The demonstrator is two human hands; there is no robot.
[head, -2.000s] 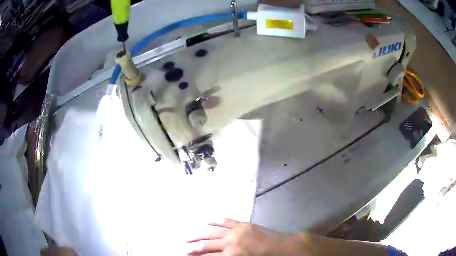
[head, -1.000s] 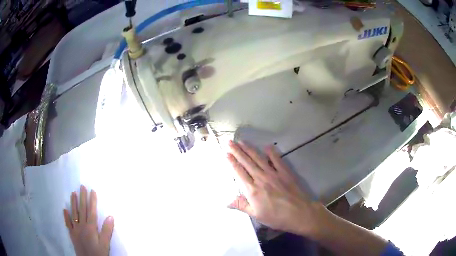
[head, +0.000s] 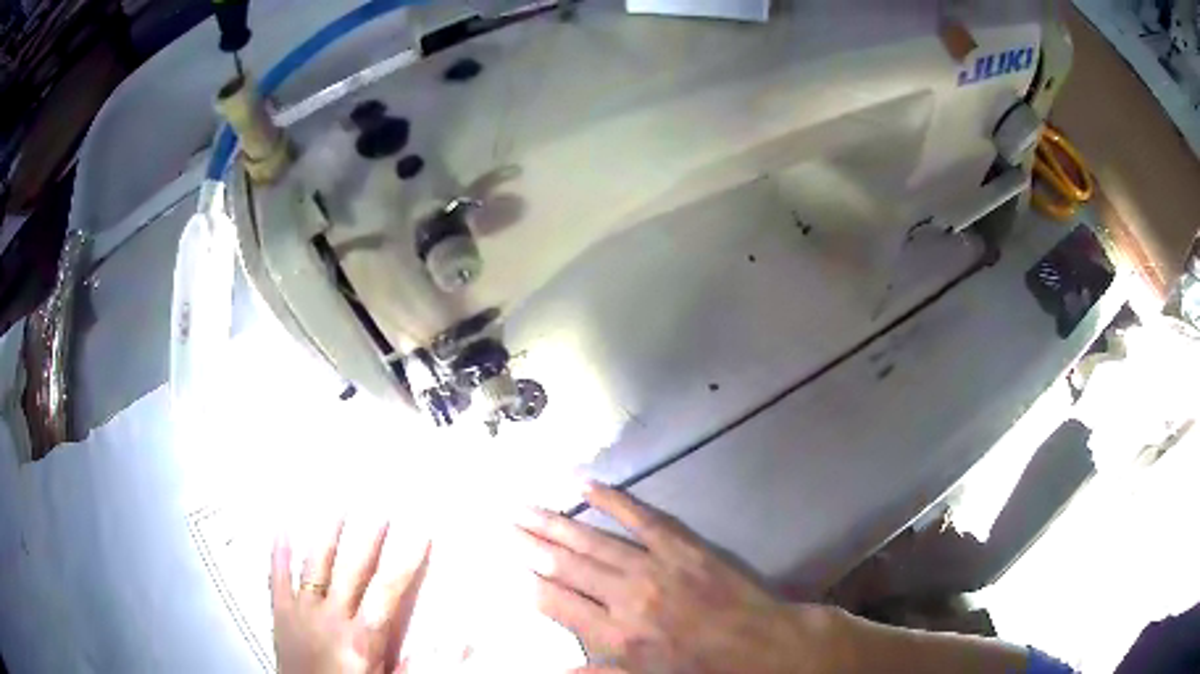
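A white fabric panel (head: 244, 566) lies on the machine bed in front of the needle area, mostly washed out by the lamp; a drawn or stitched line shows near its left part. My left hand (head: 345, 606) lies palm down on the fabric, fingers apart, a ring on one finger, cut off by the bottom edge. My right hand (head: 645, 579) lies flat at the fabric's right side, fingers spread, fingertips near the bed's dark seam. The presser foot and needle area (head: 454, 395) of the JUKI sewing machine (head: 684, 132) is above and ahead of both hands. Glare hides the fabric's edges.
Orange-handled scissors (head: 1063, 174) lie behind the machine's right end. A dark square pad (head: 1073, 279) is on the table's right edge. A blue tube (head: 309, 50) curves behind the head, near an upright screwdriver (head: 233, 24). Brown plastic-wrapped edging (head: 50, 356) is at the left.
My left hand has moved right, towards my right hand. My right hand has moved down and slightly left, away from the needle area. The fabric has shifted, and the camera view has moved closer.
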